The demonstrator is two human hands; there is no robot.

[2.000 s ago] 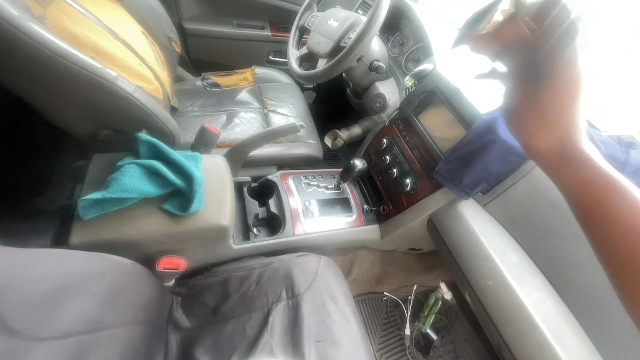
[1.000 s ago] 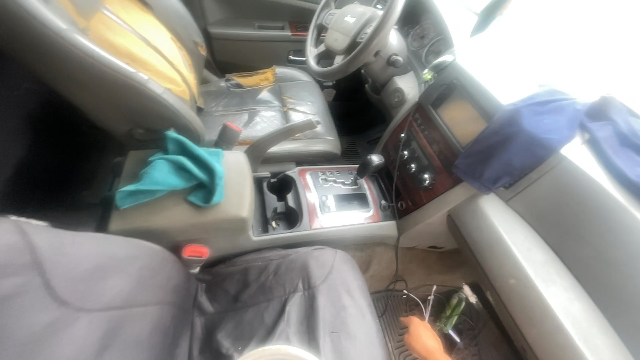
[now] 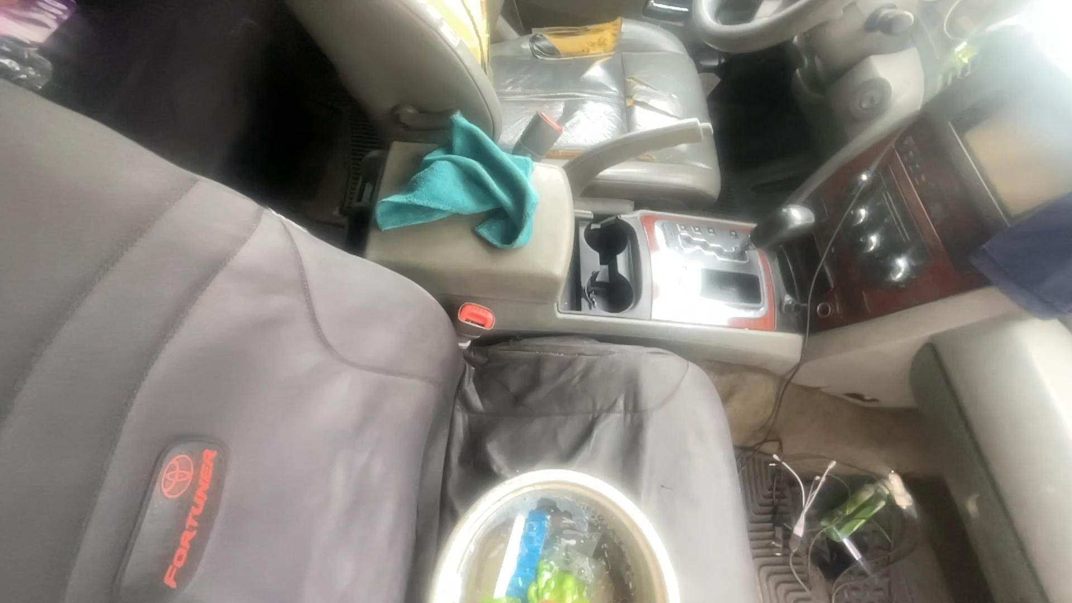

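Neither of my hands shows in the head view at this moment. A round white-rimmed tub [image 3: 469, 511] stands at the bottom centre, in front of the dark-covered near seat, and holds water with a blue item [image 3: 528, 548] and a bright green item [image 3: 557, 584] in it. A crumpled teal cloth [image 3: 481, 188] lies on the centre armrest lid [image 3: 469, 266]. At the right edge, dark blue fabric [image 3: 1034, 255] hangs over the dashboard's corner.
The near seat's backrest [image 3: 335, 435] fills the left. Beyond the cup holders [image 3: 615, 268], the gear lever [image 3: 783, 224] and the raised handbrake [image 3: 641, 142] is the far seat [image 3: 586, 92]. Cables [image 3: 808, 511] and a green item [image 3: 858, 509] lie on the footwell mat [image 3: 762, 536].
A raised hand at upper right two seconds ago, then a hand low over the footwell, are both gone from view. A black cable now hangs beside the console. More of the tub shows.
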